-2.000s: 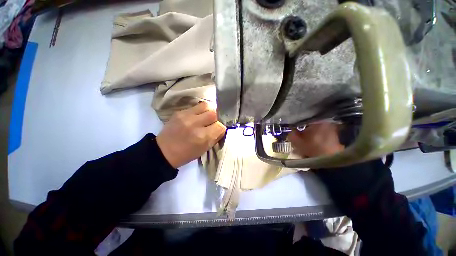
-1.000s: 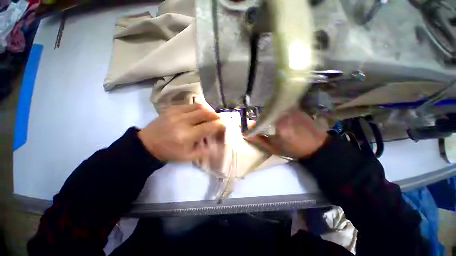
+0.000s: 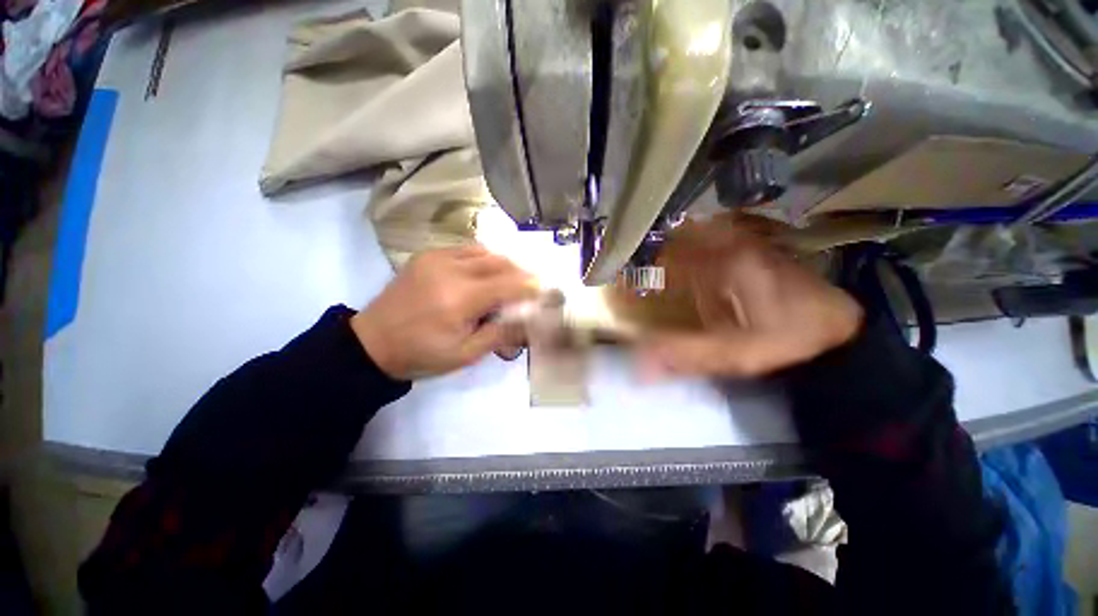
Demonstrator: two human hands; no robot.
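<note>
The beige garment (image 3: 361,102) lies folded left of the sewing machine head (image 3: 542,108) and runs under the bright lamp glow near the needle. A short flat beige band (image 3: 559,371) hangs toward me below the needle area. My left hand (image 3: 446,311) pinches the cloth just left of the band, with the fingertips blurred. My right hand (image 3: 747,307) is right of the needle, partly behind the machine's cream loop guard (image 3: 674,96), and is motion-blurred. I cannot tell whether it holds cloth. Glare hides the needle point.
A white table (image 3: 181,265) carries blue tape (image 3: 82,217) at left and a measuring-tape front edge (image 3: 578,472). Black looped handles (image 3: 903,289) lie right of my right hand. Coloured cloth (image 3: 48,60) is at the far left, and blue material (image 3: 1023,517) is at lower right.
The view has shifted, so the machine head appears further left. The two loose tape tails that hung toward me no longer show; a short flat band shows there. My right hand has come out from behind the guard.
</note>
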